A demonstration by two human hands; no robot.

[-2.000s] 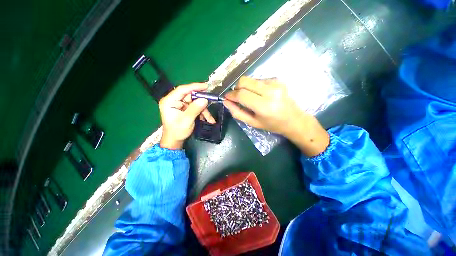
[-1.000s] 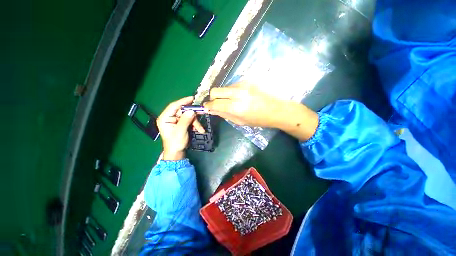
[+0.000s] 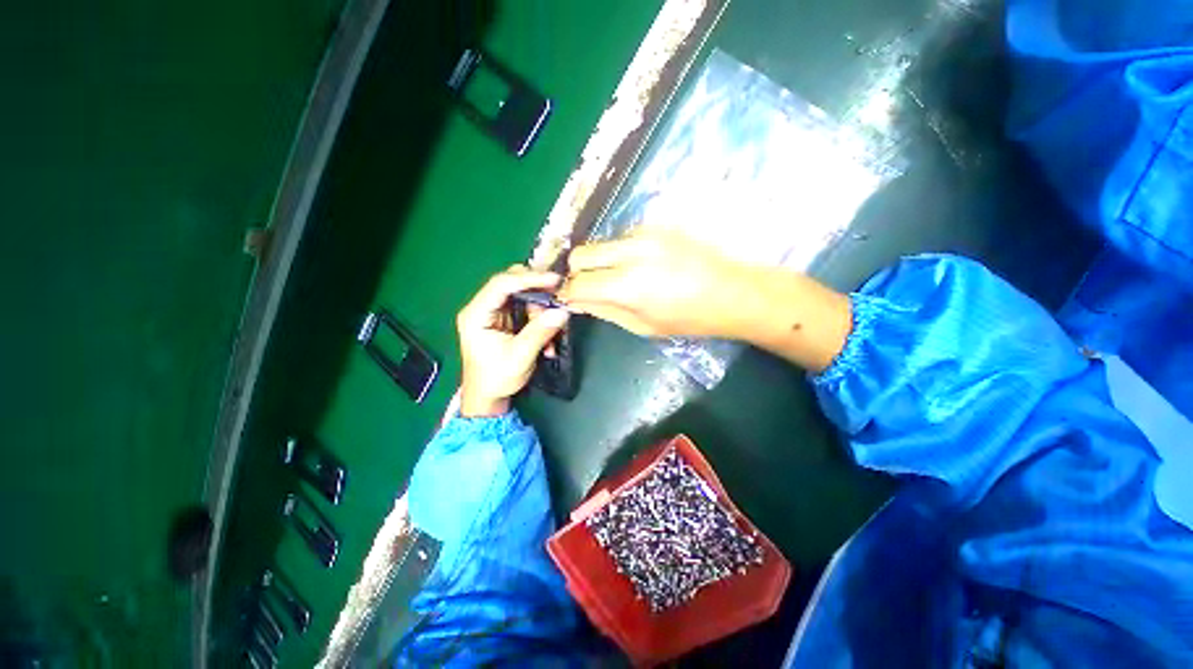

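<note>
A dark phone housing (image 3: pixel 555 370) is held over the bench ledge, with its open frame part hanging below my fingers. My left hand (image 3: pixel 500 342) grips the housing at its upper end. My right hand (image 3: pixel 667 285) has its fingertips against the same end, touching the left fingers. Whether a small metal part is between the right fingertips is hidden. The red parts bin (image 3: pixel 608 591), holding many small silver pieces (image 3: pixel 674 533), sits below my hands.
The green conveyor belt (image 3: pixel 432 222) on the left carries several spaced housings, one at the top (image 3: pixel 501 102) and one nearer (image 3: pixel 398 356). A worn whitish edge strip (image 3: pixel 606 146) divides belt and bench. A glaring clear plastic bag (image 3: pixel 765 183) lies beyond my right hand. Another person's blue sleeve (image 3: pixel 1112 118) is at upper right.
The view has shifted, and the housings on the belt appear lower. The silver-edged end between my fingers has turned and now looks dark. Both hands remain together at the housing.
</note>
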